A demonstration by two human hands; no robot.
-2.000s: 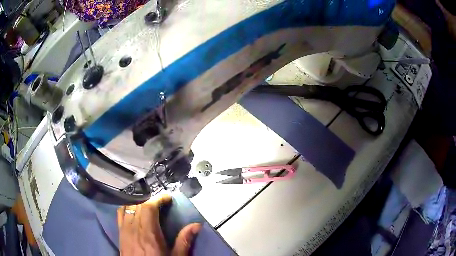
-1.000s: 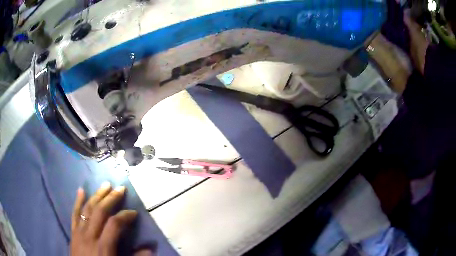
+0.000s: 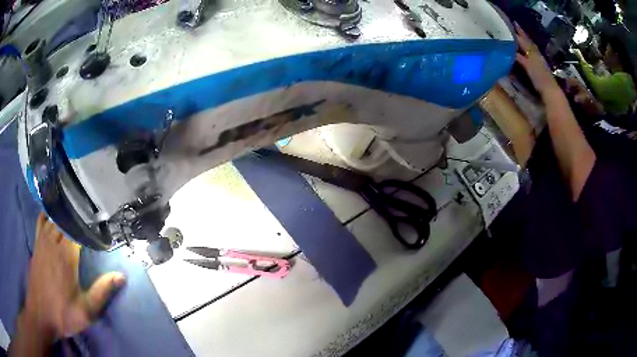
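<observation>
My left hand (image 3: 59, 286) lies palm down on the blue-grey garment panel (image 3: 140, 314) at the lower left, thumb spread. Its fingertips reach the machine's left end and are partly hidden there. My right hand is not in view. The panel lies left of and below the presser foot and needle area (image 3: 143, 237) of the white and blue sewing machine (image 3: 279, 77). Pink-handled thread snips (image 3: 241, 263) lie on the bed, blades toward the needle area. The needle itself cannot be made out.
Black shears (image 3: 401, 202) lie across a blue-grey cloth strip (image 3: 314, 237). A small metal disc (image 3: 173, 237) is beside the needle area. Pale cloth pieces (image 3: 464, 321) are below the table's right edge. Another person's arm (image 3: 562, 132) reaches to the machine's right end.
The view has swung right, bringing another person's arm into sight. My left hand has moved left over the panel, away from the needle area. The panel's edge is farther left in view.
</observation>
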